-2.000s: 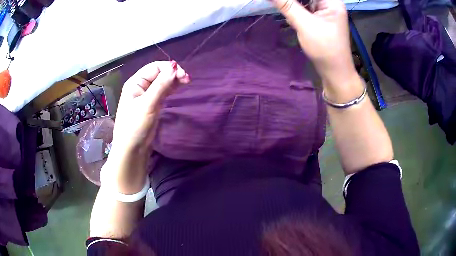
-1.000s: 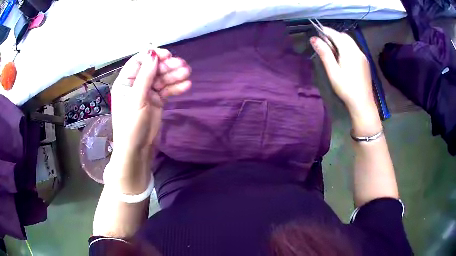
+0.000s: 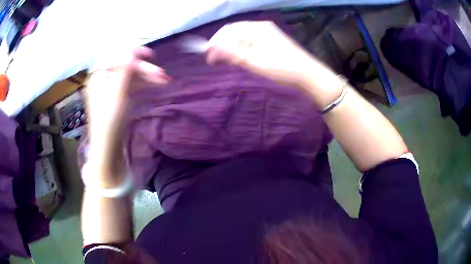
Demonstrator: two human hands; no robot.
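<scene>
Purple trousers (image 3: pixel 227 124) lie across my lap, with a pocket outline and seams showing faintly. My left hand (image 3: pixel 124 77) is blurred over their upper left edge; its fingers are bent, and whether a needle or thread is in them cannot be told. My right hand (image 3: pixel 253 49) reaches left across the top of the trousers, palm down. The small scissors (image 3: pixel 194 45) show as a pale blur at its fingertips, pointing towards my left hand. The two hands are apart.
A white-covered table (image 3: pixel 103 31) runs along the top. A box of small spools (image 3: pixel 71 118) is at the left, with a pink basket partly behind my left forearm. Purple garments (image 3: pixel 426 67) hang at the right and more (image 3: pixel 15 180) at the left. A blue bar (image 3: pixel 379 62) stands at the right.
My right hand has swung from the upper right to the left with the scissors, close to my left hand. My left hand has moved slightly left. The trousers' left part is more rumpled.
</scene>
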